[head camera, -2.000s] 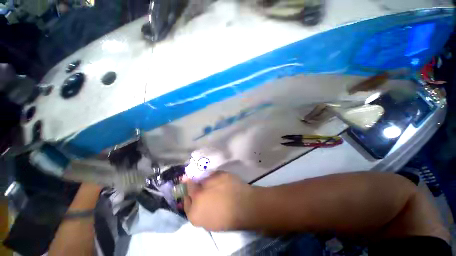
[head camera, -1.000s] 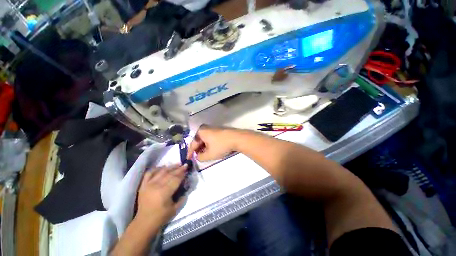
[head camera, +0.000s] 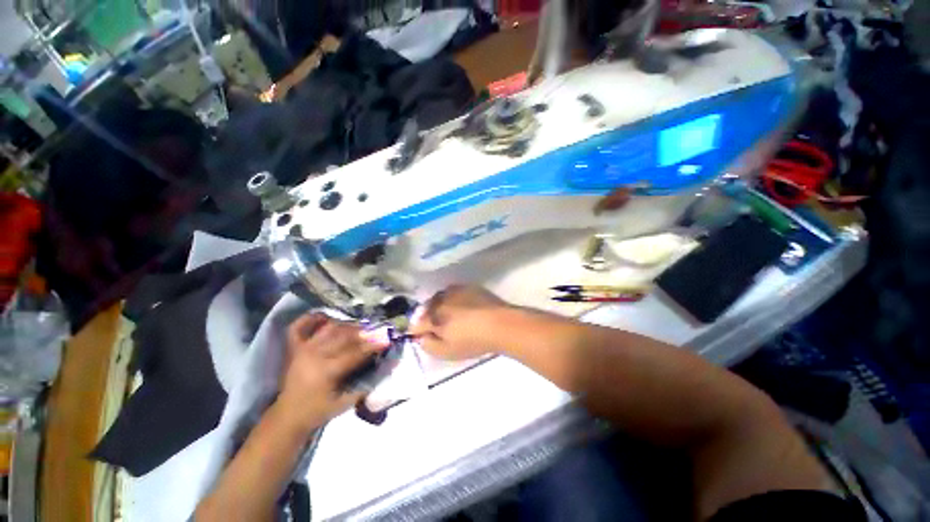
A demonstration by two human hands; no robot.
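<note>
The white and blue sewing machine (head camera: 489,219) stands across the view, its needle area lit. My left hand (head camera: 328,367) is left of the presser foot (head camera: 398,314), fingertips on a narrow dark strip (head camera: 395,334) at the needle. My right hand (head camera: 464,321) is right of the foot, its fingers bent and close together by the strip; blur hides whether they pinch it. The grey cloth (head camera: 237,342) is bunched left of my left hand, with a black panel (head camera: 178,357) beyond it. A small dark piece (head camera: 370,412) shows below my left fingers.
Thread snips (head camera: 597,294) lie on the bed, with a black smartphone (head camera: 722,267) right of them. Red-handled scissors (head camera: 797,171) are at far right. The ruler-marked table edge (head camera: 479,469) runs in front. A wooden board (head camera: 76,408) stands at left; dark cloth heaps (head camera: 337,102) lie behind.
The view has swung and moved back from the machine head. Since one second ago, my left hand has come up closer to the needle, while my right hand remains beside it.
</note>
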